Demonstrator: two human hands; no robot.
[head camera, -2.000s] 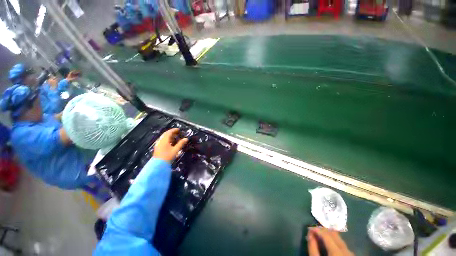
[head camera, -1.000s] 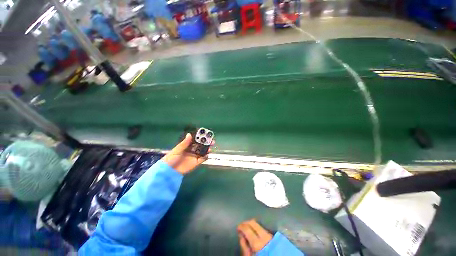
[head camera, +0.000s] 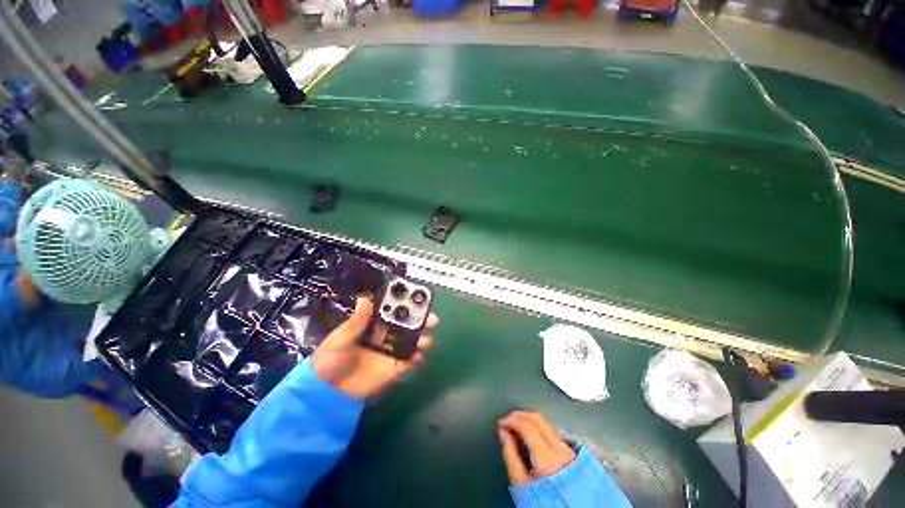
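My left hand (head camera: 365, 359) holds a small black module (head camera: 400, 316) with a silver square plate bearing several round lens-like rings. It is held above the worktop, at the right edge of a large black tray (head camera: 223, 327) with shiny pockets. My right hand (head camera: 534, 444) rests low over the green worktop, fingers curled; whether anything small is in it cannot be seen. A crumpled white parts bag (head camera: 574, 363) lies ahead of it, and a second similar bag (head camera: 685, 387) lies to the right.
Two dark modules lie on the green belt (head camera: 595, 218), one (head camera: 440, 224) nearer the pale edge rail (head camera: 516, 296). A green fan (head camera: 87, 238) stands left. A white carton (head camera: 829, 446) with a black hose (head camera: 855, 407) is right. A clear tube (head camera: 843, 228) curves over the belt. A person's blue sleeve shows at left.
My left hand was over the tray and now holds the module right of it. Since one second ago, the view has shifted and the hand has come from over the rail to the near side.
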